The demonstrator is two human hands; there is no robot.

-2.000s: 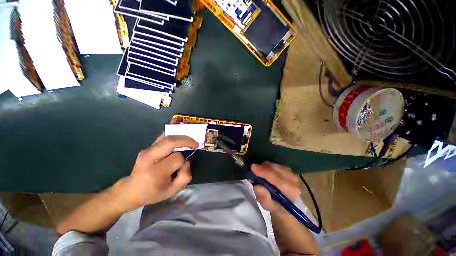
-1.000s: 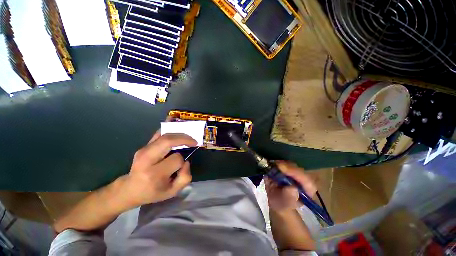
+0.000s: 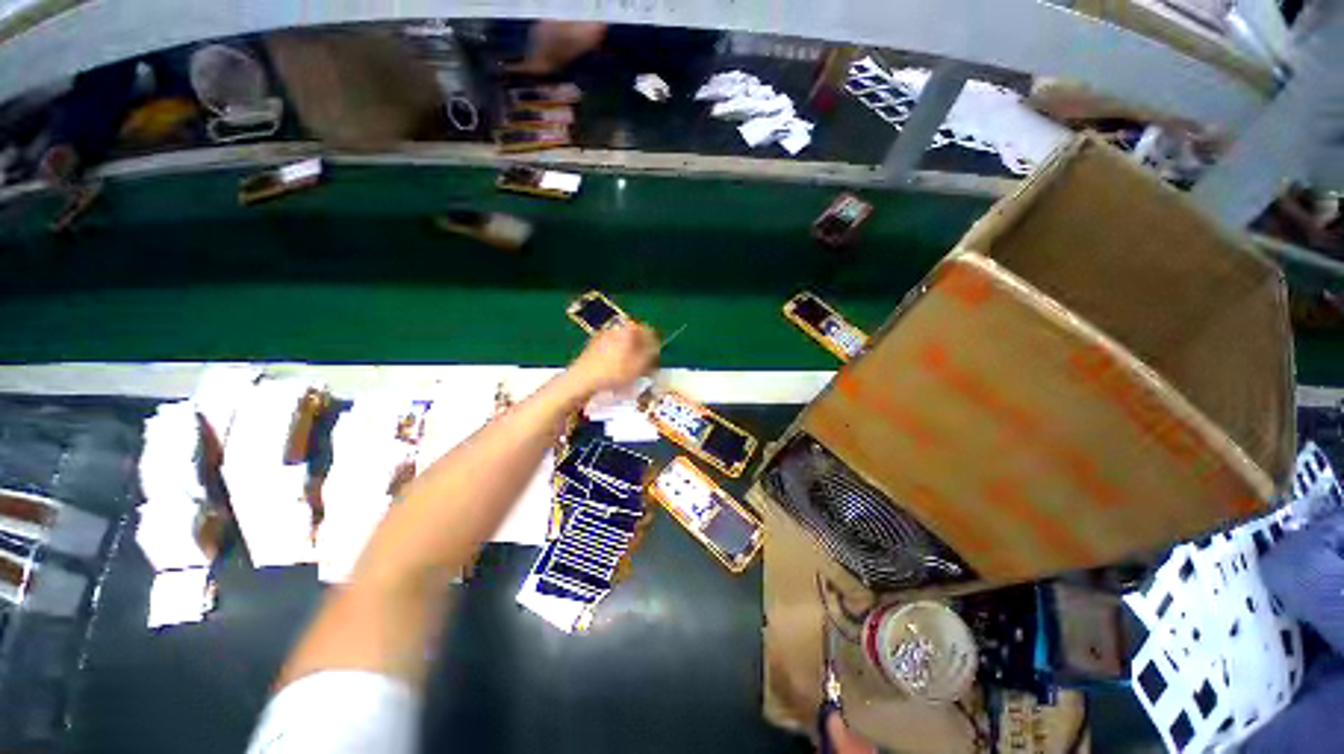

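My left hand reaches over the white rail to the conveyor's near side. Its fingers are on the end of an orange-edged phone board, and a thin solder wire sticks out from them. Whether the board rests on the belt is hard to tell. My right hand shows only as a blurred bit of finger at the bottom edge; what it holds is out of view. Two phone boards lie on the mat, one nearer the rail and one below it. The dark-faced LCD stack lies left of them.
White LCD stacks lie left, partly behind my forearm. The green conveyor carries several boards. A large open cardboard box, a fan and a solder tub stand right. Cut-out white sheets lie at far right.
The view has lifted to the conveyor. My left hand has moved from the work spot forward to the belt. The board under the iron is gone from there, and the soldering iron is out of view.
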